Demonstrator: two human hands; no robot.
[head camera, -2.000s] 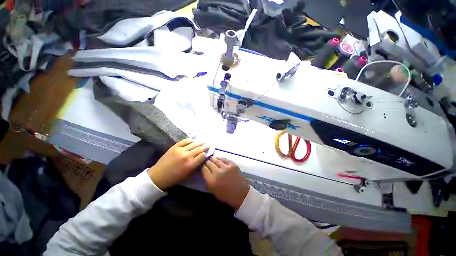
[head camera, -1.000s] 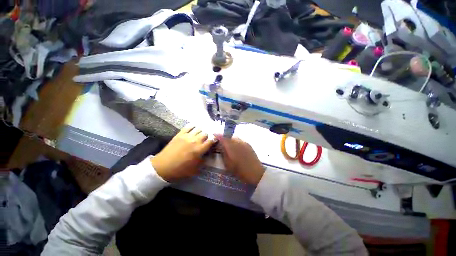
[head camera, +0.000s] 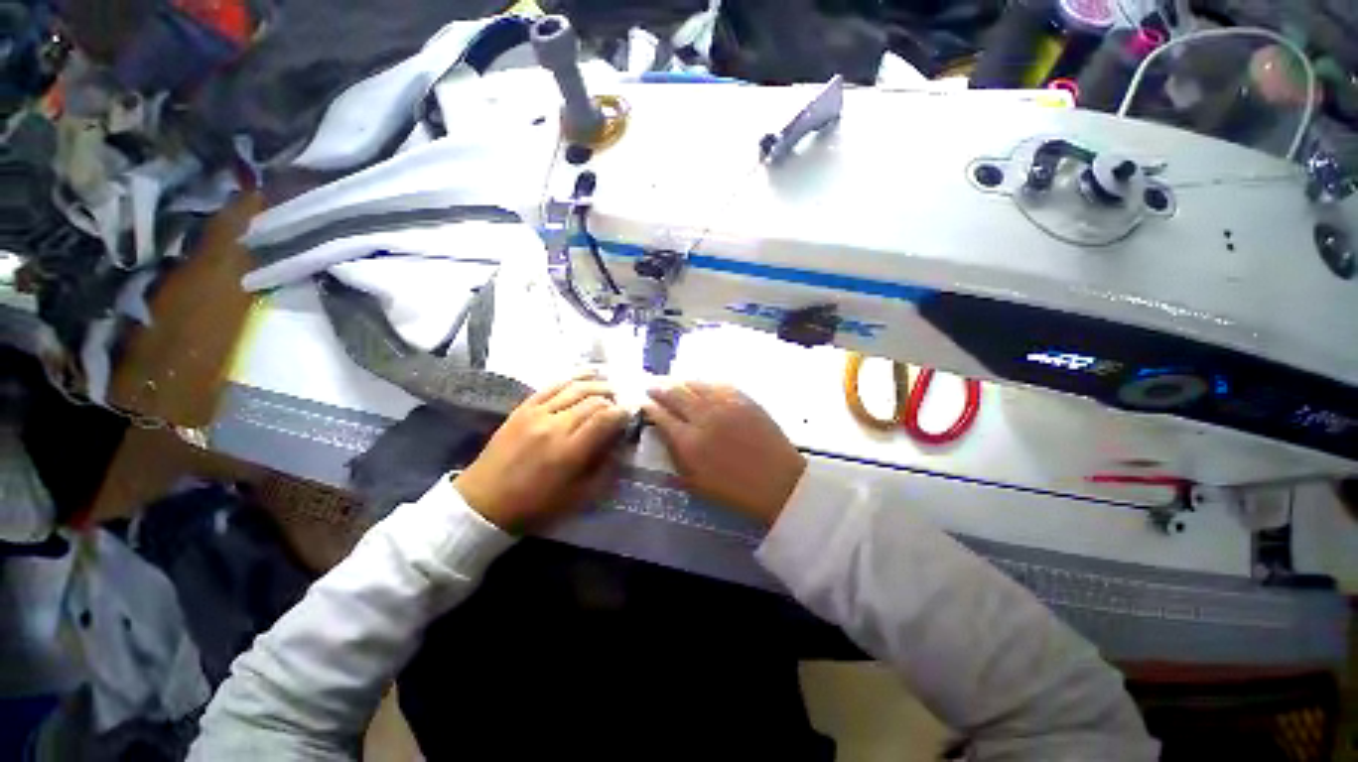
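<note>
The garment (head camera: pixel 432 375), dark grey with pale parts, lies bunched left of the needle and runs to my hands. My left hand (head camera: pixel 548 454) holds its edge at the front of the needle area, fingers bent. My right hand (head camera: pixel 725 447) pinches the edge close beside it. A small dark bit shows between my fingertips. The presser foot (head camera: pixel 660 346) is just behind my fingertips. Glare hides the exact stitching point and the pinched fabric edge.
The white machine head (head camera: pixel 894 194) spans the right. Yellow-orange and red scissors (head camera: pixel 941 405) lie beneath it. A thin red tool (head camera: pixel 1139 479) lies near the machine base. Fabric offcuts (head camera: pixel 142 194) are heaped at left. The table has a grey ruler-marked front edge (head camera: pixel 1087 588).
My hands have moved from the table's front edge up to the presser foot, bringing the fabric edge along. The view has shifted closer to the machine head.
</note>
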